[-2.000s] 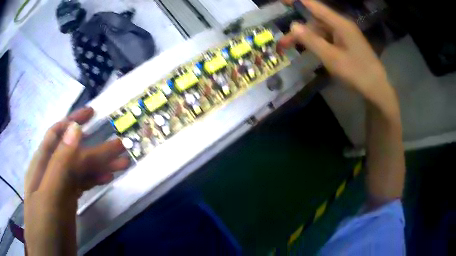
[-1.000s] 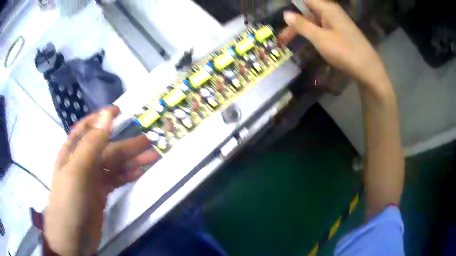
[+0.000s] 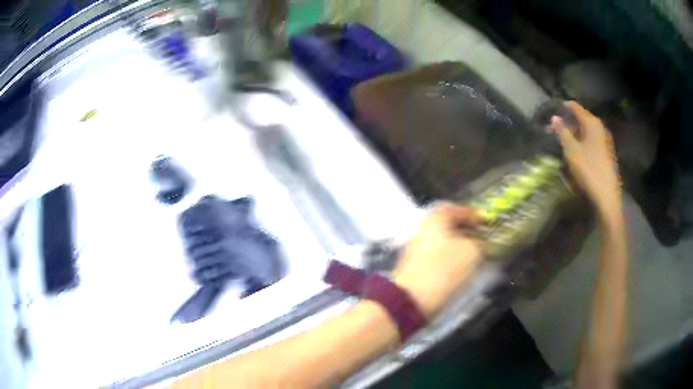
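The PCB panel (image 3: 518,199) with its row of yellow transformers is at the right, blurred by motion. My left hand (image 3: 444,247) is at the panel's near left end, with its fingertips on that end; a dark red wrist strap (image 3: 376,295) is on the wrist. My right hand (image 3: 589,152) is at the panel's far right end, with thumb and finger near its edge. A dark blurred thing shows by the right fingertips. The undersides of both grips are hidden.
A crumpled dark grey cloth or glove (image 3: 232,243) and a black mobile phone (image 3: 58,239) lie on the white bench. A brown translucent cover (image 3: 448,129) stands behind the panel, beside a blue bin (image 3: 346,57). A grey metal bar (image 3: 311,186) lies on the bench.
The view has swung to the right. The panel and both my hands have moved off the white rail area toward the dark machine part at the right. My hands are closer together in view.
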